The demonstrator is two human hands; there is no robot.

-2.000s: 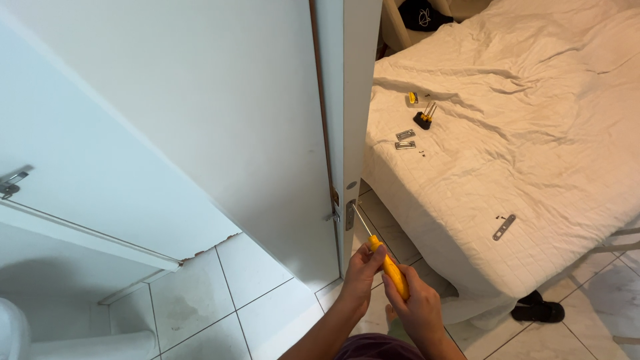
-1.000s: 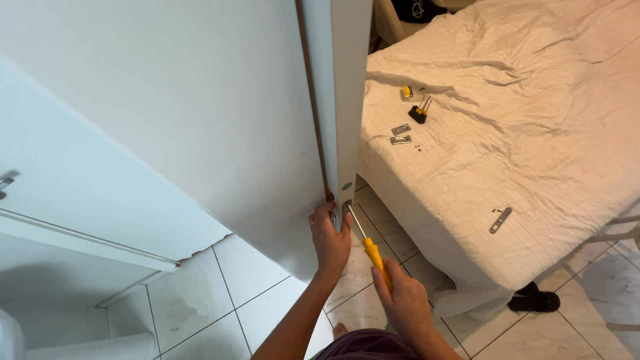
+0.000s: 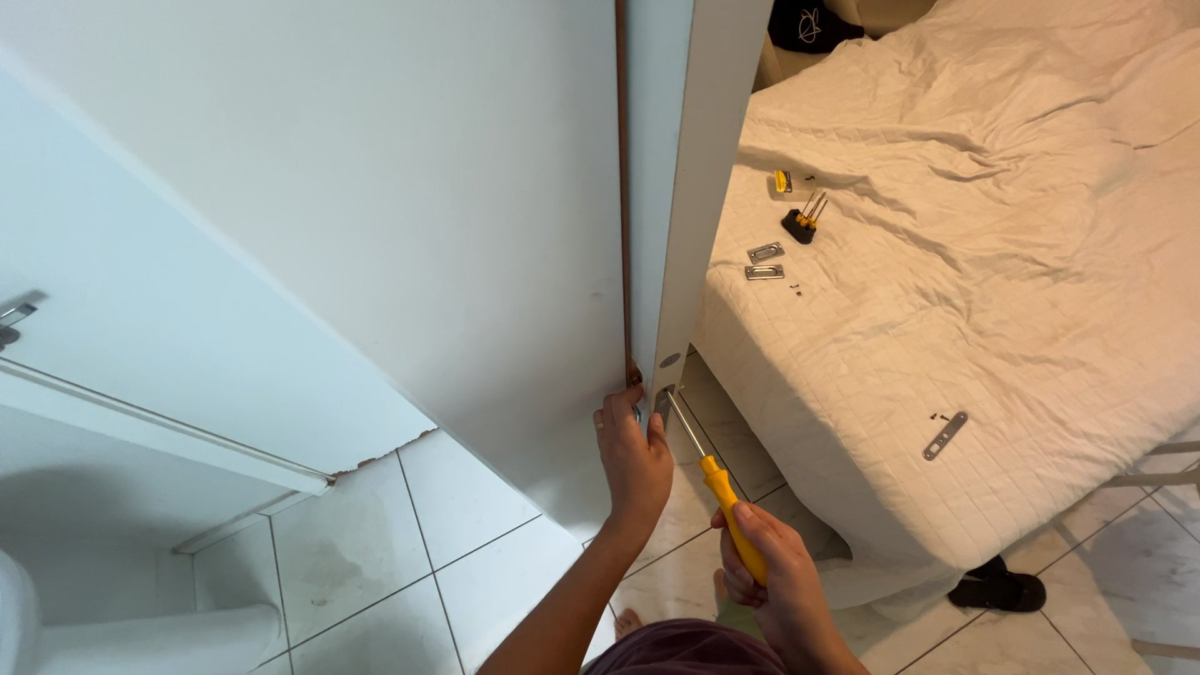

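Observation:
My right hand (image 3: 773,577) grips the yellow handle of a screwdriver (image 3: 722,497). Its tip meets the upper part of a metal lock fitting (image 3: 664,405) in the edge of a white door (image 3: 698,178). Against the door beside that fitting rests my left hand (image 3: 636,459), its fingers at both sides of the edge; whether it pinches a small part there is hidden. A round metal disc (image 3: 669,360) sits in the edge just above. On the bed lie a long metal plate (image 3: 945,436) with small screws, and two rectangular metal pulls (image 3: 765,273).
A black holder with small yellow screwdrivers (image 3: 800,225) and a small yellow item (image 3: 783,182) lie on the bed's cream cover (image 3: 937,309). A black flip-flop (image 3: 998,589) is on the tiled floor. Another door with a metal handle (image 3: 17,319) stands at left.
My left hand has moved from the screwdriver up to the door edge beside the lock fitting. My right hand stays on the yellow handle, with the tip still at the fitting.

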